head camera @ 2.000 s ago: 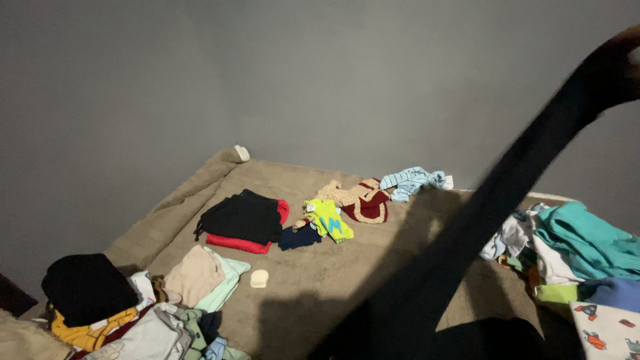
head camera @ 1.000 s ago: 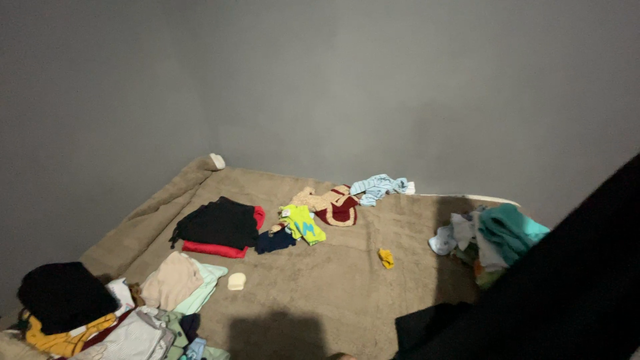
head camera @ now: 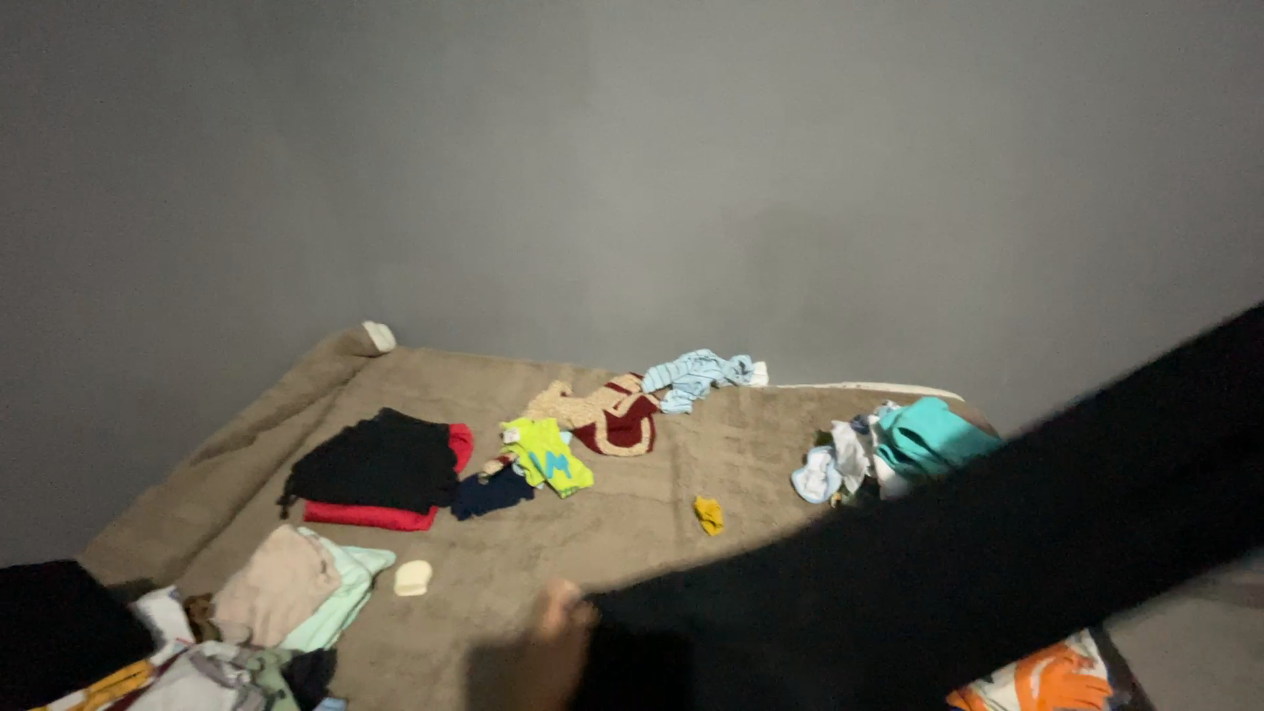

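Note:
A long black sleeve crosses from the right edge to the bottom centre, and my right hand shows blurred and partly cut off at its end. Whether it holds anything is not clear. It is over the brown plush cover, right of a small cream item. A small mustard-yellow cloth item lies farther up and right. Beyond the hand are a lime-green garment, a navy cloth and a maroon and tan garment. My left hand is out of the picture.
Black clothing is stacked over red cloth. Beige and mint cloths lie near a mixed pile at lower left. Light blue clothing is by the grey wall, teal cloth at right, orange-and-white cloth below.
The black-sleeved arm, raised toward the upper right two seconds ago, now reaches low across the view, with the hand near the bottom centre. The mustard-yellow item, not visible at first, now shows.

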